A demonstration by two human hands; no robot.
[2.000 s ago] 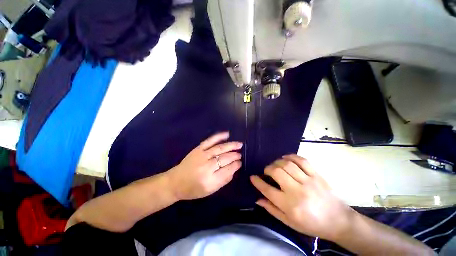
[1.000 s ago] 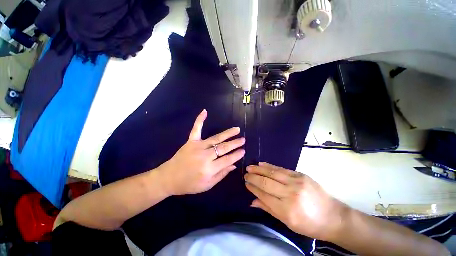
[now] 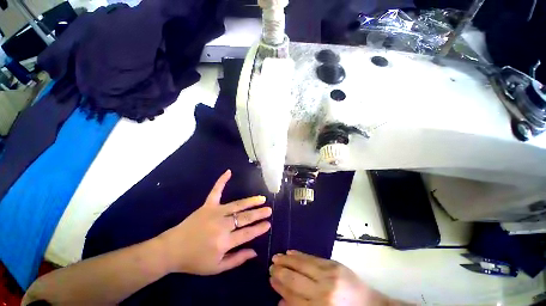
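A dark navy garment panel (image 3: 161,185) lies flat under the head of the white sewing machine (image 3: 383,119). The machine's tip hides the needle and presser foot. Thin straight lines run down the panel towards me. My left hand (image 3: 209,233), with a ring, lies flat on the panel left of the lines, fingers spread, holding nothing. My right hand (image 3: 317,281) is lower, partly cut off by the bottom edge, its bent fingertips on the panel at the lines. Whether it pinches the cloth is unclear.
A black smartphone (image 3: 406,209) lies under the machine arm. Thread snips (image 3: 490,265) lie right, beside dark folded cloth (image 3: 503,242). A dark cloth heap (image 3: 132,60) and blue cloth (image 3: 54,173) are left. Clear plastic (image 3: 407,30) is behind the arm.
The view has tilted up, showing more of the machine's top. My left hand stays spread on the panel. My right hand's fingers, earlier straighter, are now more bent, and the hand is partly out of view.
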